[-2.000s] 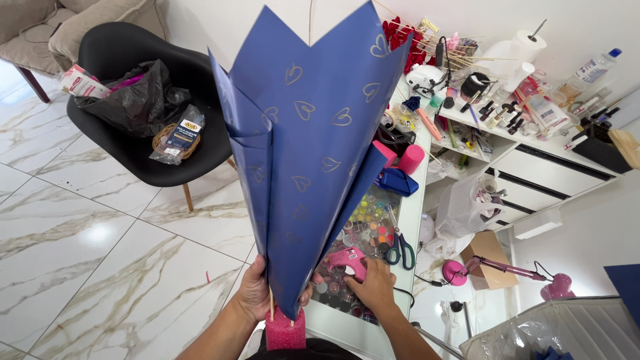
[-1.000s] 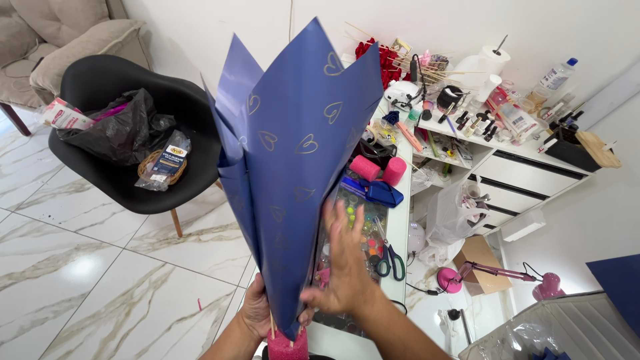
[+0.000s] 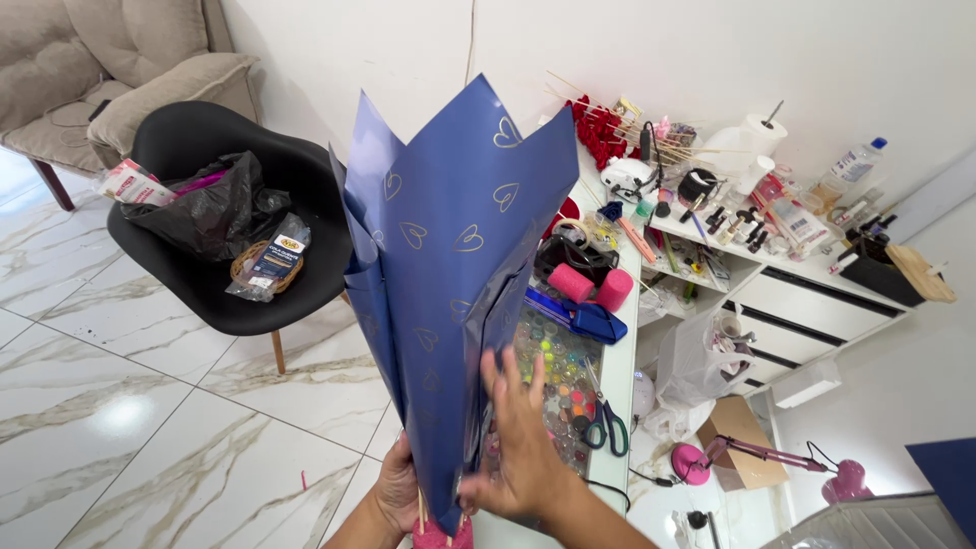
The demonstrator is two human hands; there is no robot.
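A cone of blue wrapping paper printed with gold hearts (image 3: 450, 259) stands upright in front of me, its pointed top edges spread open. My left hand (image 3: 398, 476) grips its narrow lower end from the left, fingers partly hidden behind the paper. Against the lower right side lies my right hand (image 3: 518, 450), palm toward the paper and fingers spread. Thin wooden sticks (image 3: 421, 512) poke out at the bottom, beside a pink glittery piece (image 3: 442, 536) at the frame's lower edge.
Right of the cone, a glass-topped table (image 3: 621, 381) holds scissors (image 3: 606, 427), pink rolls (image 3: 591, 286) and blue ribbon (image 3: 597, 322). Behind are red flowers (image 3: 598, 133) and a crowded white cabinet (image 3: 808, 305). A black chair (image 3: 305, 293) with bags stands left, a sofa (image 3: 171, 91) beyond.
My right hand has let go of the pink tool it held two seconds ago and moved to the paper's right side. My left hand has stayed at the lower end.
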